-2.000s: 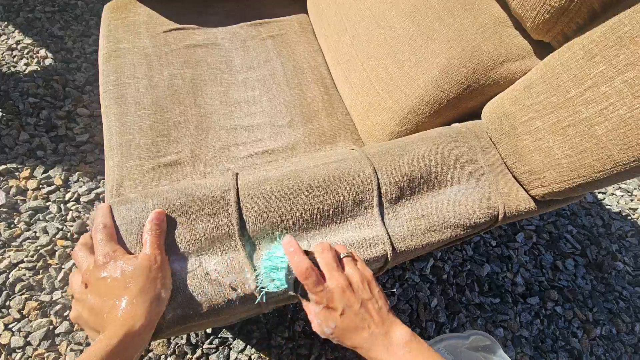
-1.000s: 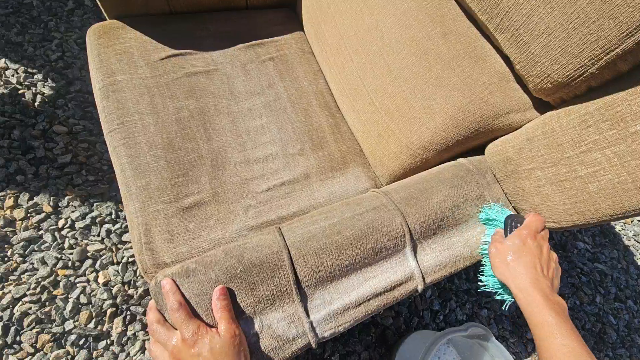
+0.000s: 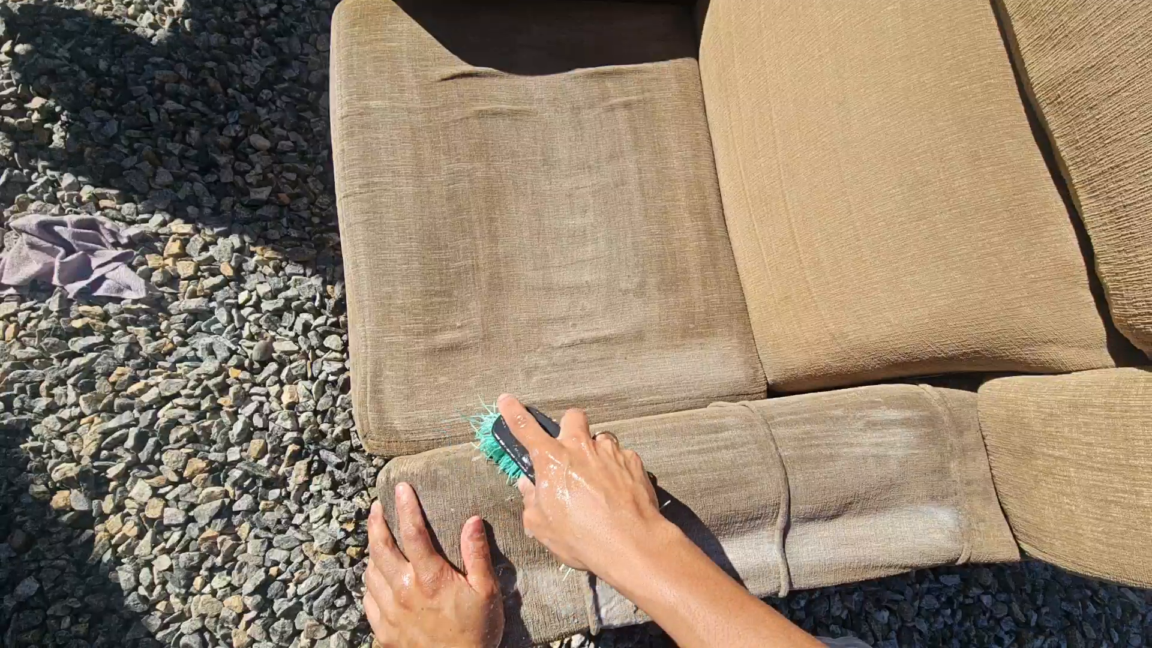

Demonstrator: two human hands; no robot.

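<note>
A tan fabric armchair has a seat cushion (image 3: pixel 558 243) and, nearer to me, a damp armrest (image 3: pixel 864 468) with raised seams and whitish foam patches. My right hand (image 3: pixel 589 490), wet and wearing a ring, grips a scrub brush (image 3: pixel 504 445) with a black back and teal bristles. Its bristles meet the fabric at the armrest's left end, beside the seat cushion. My left hand (image 3: pixel 432 576) rests with spread fingers on the front end of the armrest, holding nothing, left of and below the brush.
Gray gravel (image 3: pixel 225 432) surrounds the chair. A crumpled pale purple cloth (image 3: pixel 72 256) lies on the stones at the left. The backrest cushion (image 3: pixel 900 198) rises at the right, and shadow covers the seat's far edge.
My right hand has brought the brush from the armrest's right end, beside the backrest, to its left end. My left hand stays at the front end. The view has shifted, bringing the purple cloth in.
</note>
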